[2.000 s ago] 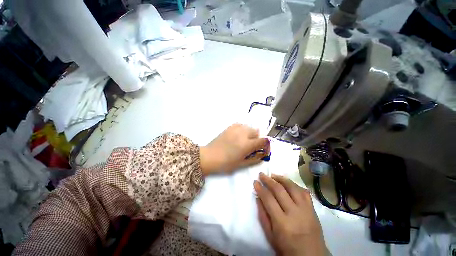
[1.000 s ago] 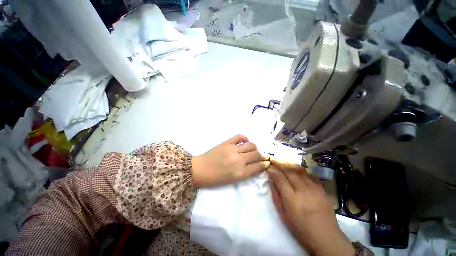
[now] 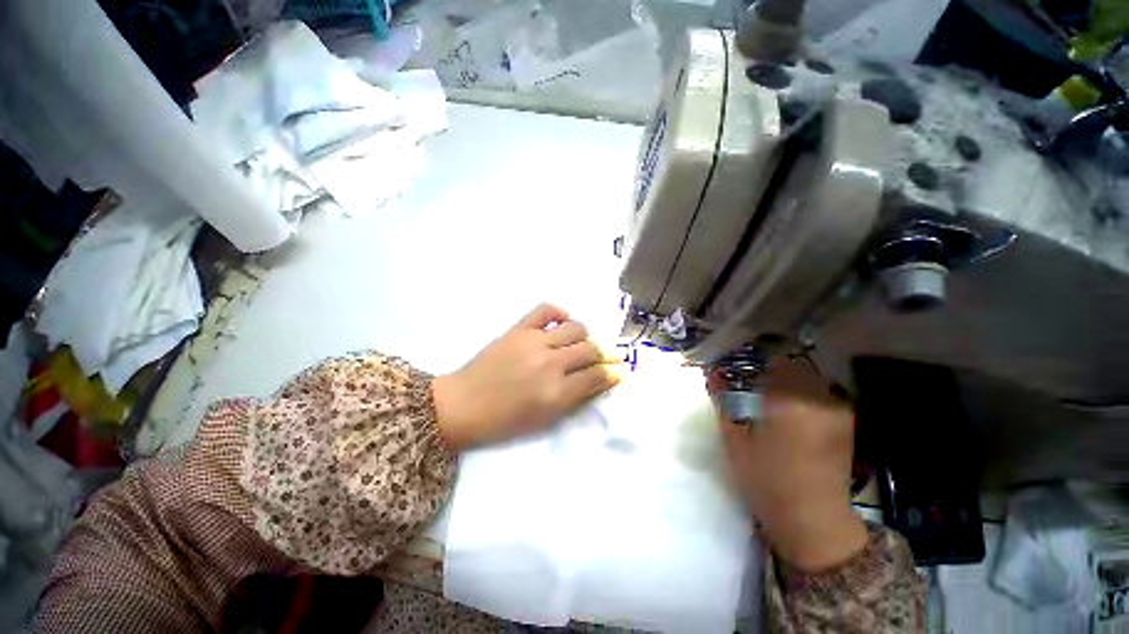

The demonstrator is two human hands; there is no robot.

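Observation:
A white cut panel lies under the sewing machine head and hangs over the table's front edge. My left hand rests on the panel just left of the needle area, its fingertips together beside the presser foot. A small dark blue bit shows at the foot; whether it is the navy tab I cannot tell. My right hand is right of the needle, behind the round metal knob. Its fingers are blurred and partly hidden, so its grip cannot be made out.
A black phone lies right of my right hand. Loose white pieces are piled at the back left, beside a hanging white roll. More white cloth lies at the left edge. The white table has a chipped edge.
The view has shifted, so the machine appears further left. My right hand has moved from beside my left fingertips to the right of the needle, over where the scissors showed. My left hand stays on the panel.

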